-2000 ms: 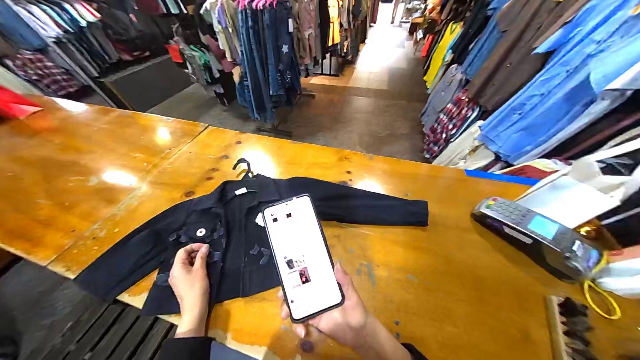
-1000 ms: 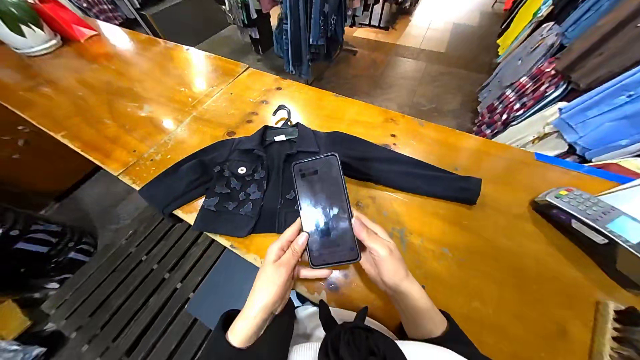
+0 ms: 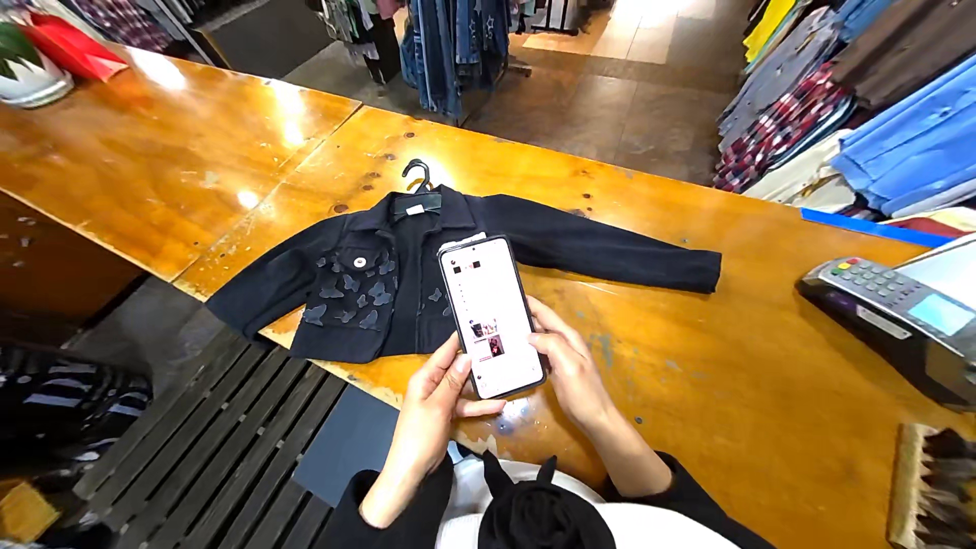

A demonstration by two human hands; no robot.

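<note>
A smartphone [image 3: 494, 316] with a lit, mostly white screen is held upright between my two hands. My left hand [image 3: 438, 393] grips its lower left edge, fingers partly behind it. My right hand [image 3: 568, 358] holds the right edge, thumb at the screen's side. Beyond the phone a black cropped jacket [image 3: 358, 282] lies on the varnished wooden counter [image 3: 686, 358], with butterfly shapes around its chest pocket. Its right-hand sleeve stretches across the counter; the other droops at the near edge. A black hanger [image 3: 417, 174] sticks out of the collar. The phone hides part of the jacket front.
A card payment terminal [image 3: 888, 320] sits at the right, above a brush-like object [image 3: 934, 488] in the lower right corner. Blue tape [image 3: 873, 227] runs along the far edge. A potted plant [image 3: 30, 80] stands far left. Dark wooden slats [image 3: 206, 435] lie below the counter, lower left.
My left hand has moved from the jacket front to the phone, which both hands now hold. The phone's screen was lit, then dark, and is lit again. The view has swung left and down.
</note>
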